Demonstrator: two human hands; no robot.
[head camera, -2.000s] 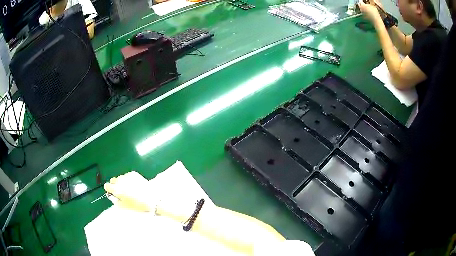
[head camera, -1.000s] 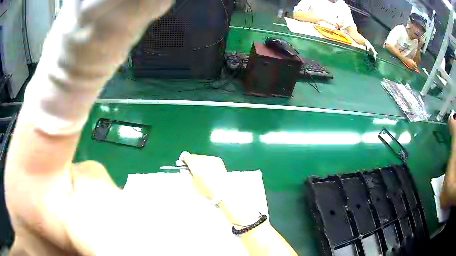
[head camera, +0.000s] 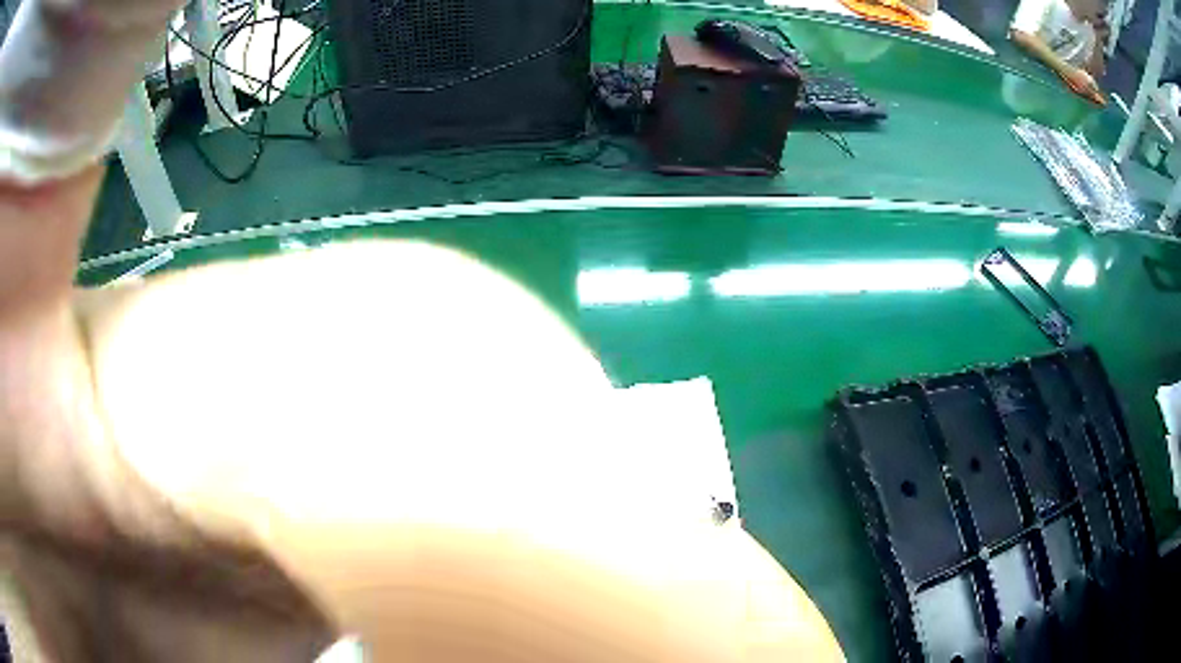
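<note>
My left hand, in a white covering (head camera: 65, 78), is raised very close to the camera at the upper left. It is blurred and its fingers are cut off, so its hold cannot be seen. A large overexposed pale shape, likely an arm or sleeve, fills the lower left and middle. It hides my right hand and most of the white work sheet (head camera: 680, 434). A small dark piece, perhaps part of the bracelet (head camera: 723, 512), shows at the sheet's right edge. A black phone middle frame (head camera: 1027, 298) lies on the green bench at the right.
A large black parts tray (head camera: 971, 479) lies at the lower right. Beyond the pale strip (head camera: 674, 203) stand a black computer tower (head camera: 460, 78), a dark red box (head camera: 723, 110) with a mouse on top, and a keyboard. Cables lie at upper left. A person's arm (head camera: 1062, 65) shows far right.
The raised left hand has shifted further out at the upper left. The pale shape has spread over the right hand, its stick and the left middle frame, which are no longer visible. The view has shifted slightly.
</note>
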